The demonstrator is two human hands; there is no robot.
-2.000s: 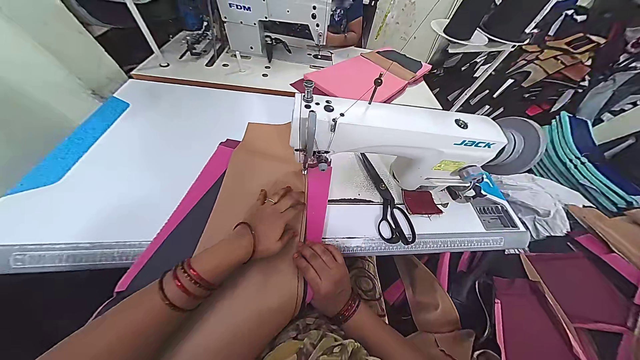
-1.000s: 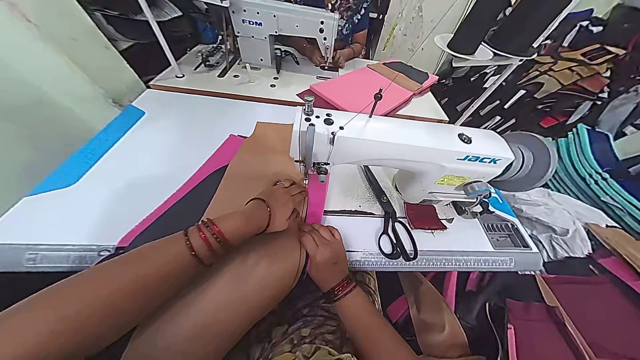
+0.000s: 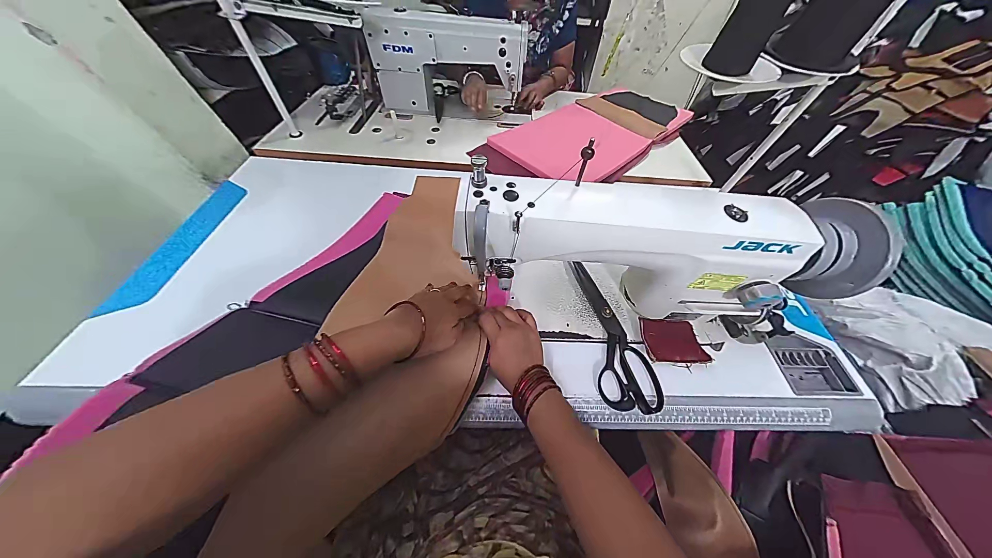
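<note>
A white Jack sewing machine (image 3: 643,225) stands on the table, its needle area over layered tan fabric (image 3: 418,232) and a pink strip (image 3: 497,290). My left hand (image 3: 446,318) presses flat on the tan fabric just left of the presser foot. Close beside it, my right hand (image 3: 511,341) pinches the fabric edge with bent fingers, just in front of the foot. Black and pink fabric (image 3: 294,283) spreads under the tan piece to the left. Black-handled scissors (image 3: 612,333) lie right of my right hand, near a small maroon fabric scrap (image 3: 674,341).
Behind, a person's hands (image 3: 504,94) work at an FDM sewing machine (image 3: 442,54), near stacked pink fabric (image 3: 570,139). Black thread cones (image 3: 756,35) stand at upper right. Teal folded cloth (image 3: 942,240) and a white cloth (image 3: 899,341) lie right. A ruler strip (image 3: 659,415) runs along the front edge.
Both hands have moved closer to the presser foot with the fabric, and less of the pink strip shows in front of it. The other person's hands have come into view at the far machine.
</note>
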